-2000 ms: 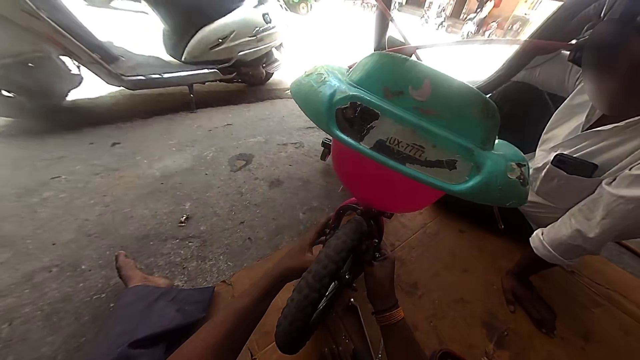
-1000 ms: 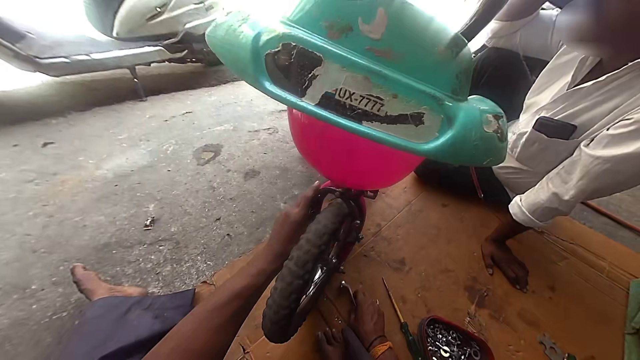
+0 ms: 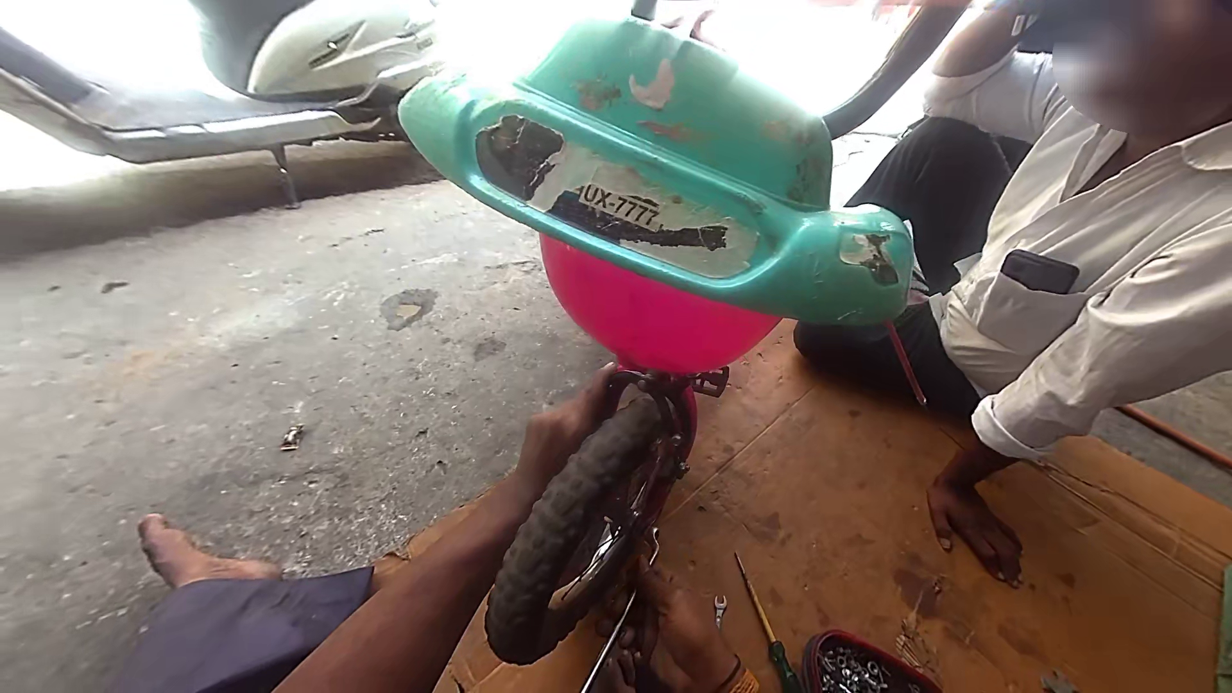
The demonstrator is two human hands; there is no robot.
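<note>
A small bicycle wheel with a knobby black tyre (image 3: pixel 568 529) stands in front of me, below a pink plastic part (image 3: pixel 654 313) and a scuffed teal plastic body bearing writing (image 3: pixel 674 154). My left hand (image 3: pixel 563 428) reaches to the top of the wheel and grips the bicycle frame there; its fingertips are partly hidden. Low beside the wheel's right side, my right hand (image 3: pixel 669 626) is closed on a thin metal rod-like tool (image 3: pixel 609 640). A small metal hook-shaped end (image 3: pixel 654 546) shows just above that hand. A pedal (image 3: pixel 710 382) sticks out under the pink part.
On the cardboard sheet (image 3: pixel 818 481) lie a screwdriver (image 3: pixel 767 630), a small spanner (image 3: pixel 720 610) and a red tray of nuts and bolts (image 3: pixel 813 654). A person in a pale shirt (image 3: pixel 1078 318) sits at right, one hand on the cardboard. A scooter (image 3: pixel 318 58) stands behind left.
My right hand was down on the cardboard a second ago; it is now up beside the wheel with the rod-like tool in it. My left hand stays at the wheel's top.
</note>
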